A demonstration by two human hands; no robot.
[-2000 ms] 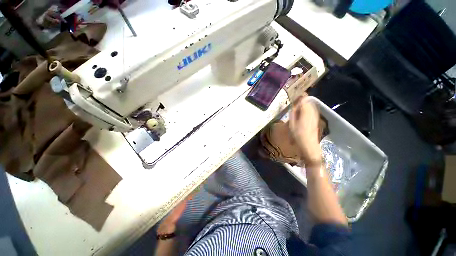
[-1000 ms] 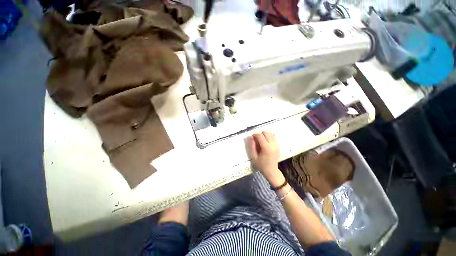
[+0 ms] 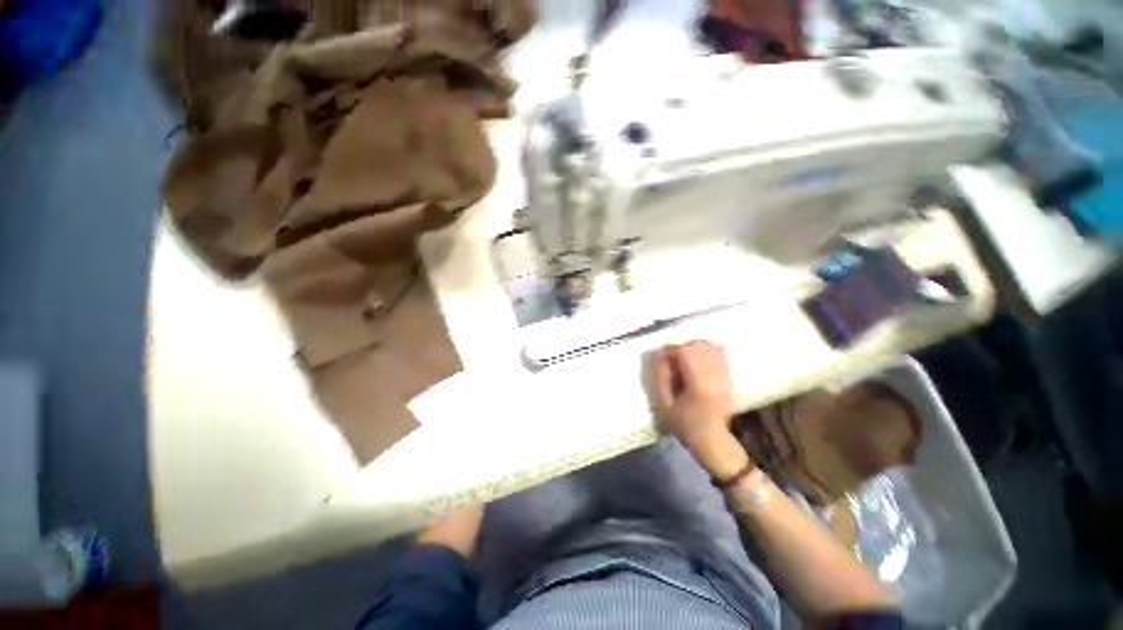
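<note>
A crumpled brown fabric heap (image 3: 370,160) lies on the table left of the needle, its flat angular end pointing towards me. The white sewing machine (image 3: 788,160) stands to its right, with the presser foot area (image 3: 573,289) under its left end. My right hand (image 3: 692,384) rests on the table in front of the machine, fingers curled; blur hides whether it holds anything. My left hand (image 3: 458,527) is mostly hidden under the table's front edge, only the wrist part showing. The frame is blurred.
A phone (image 3: 865,295) lies at the table's right end beside a small blue tool (image 3: 840,265). A pale grey tub (image 3: 973,492) right of my lap holds brown pieces (image 3: 850,437) and a clear plastic bag (image 3: 889,535). Dark red fabric (image 3: 754,27) lies behind the machine.
My right hand has moved from over the tub to the table in front of the machine, and stays there since one second ago. The view has swung left; the fabric lies as before.
</note>
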